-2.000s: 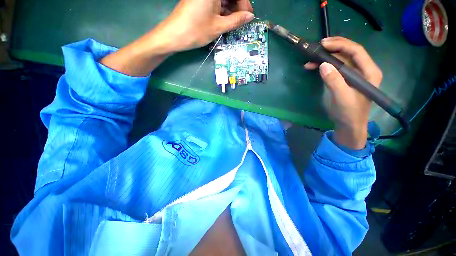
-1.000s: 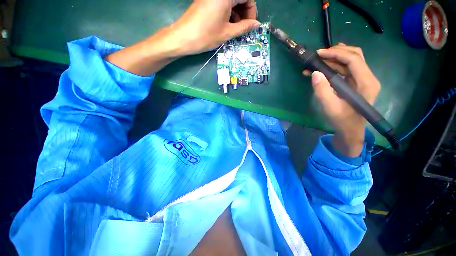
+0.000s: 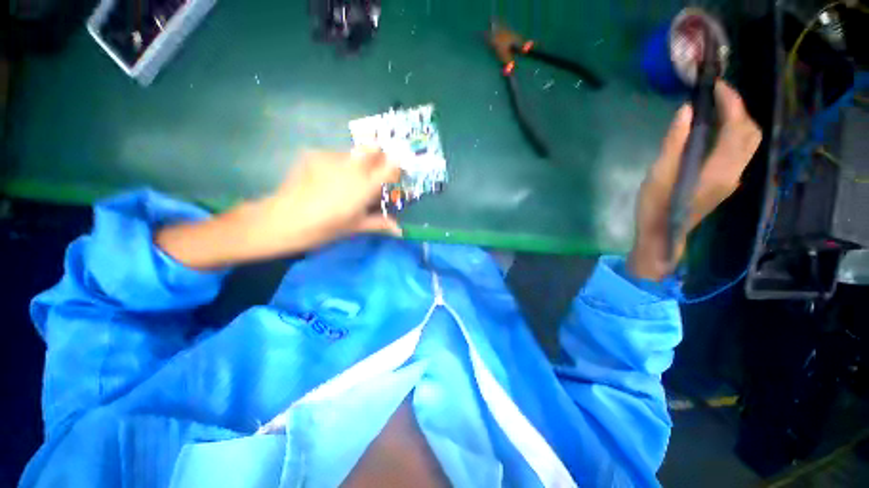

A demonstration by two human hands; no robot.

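The circuit board point(image 3: 414, 148) lies on the green mat near its front edge, component side up and slightly turned. My left hand point(image 3: 329, 200) is blurred, with its fingers on the board's lower left side and corner. My right hand point(image 3: 700, 167) is shut around the dark handle of the soldering iron point(image 3: 694, 152), held upright in the picture at the right. The iron's front end is over the round blue-sided cup or roll point(image 3: 678, 48); its tip is too blurred to make out. I cannot make out the solder wire.
Orange-and-black cutters point(image 3: 522, 71) lie open beyond the board. A heap of small black components point(image 3: 348, 21) is at the far edge of view. A white component tray point(image 3: 143, 69) is at the far left. A black crate point(image 3: 770, 229) with a grey box and wires stands at the right.
The view has shifted, bringing in the tray, heap and crate. My left hand has moved to the board's lower left side. The iron has left the board and moved right to the round item.
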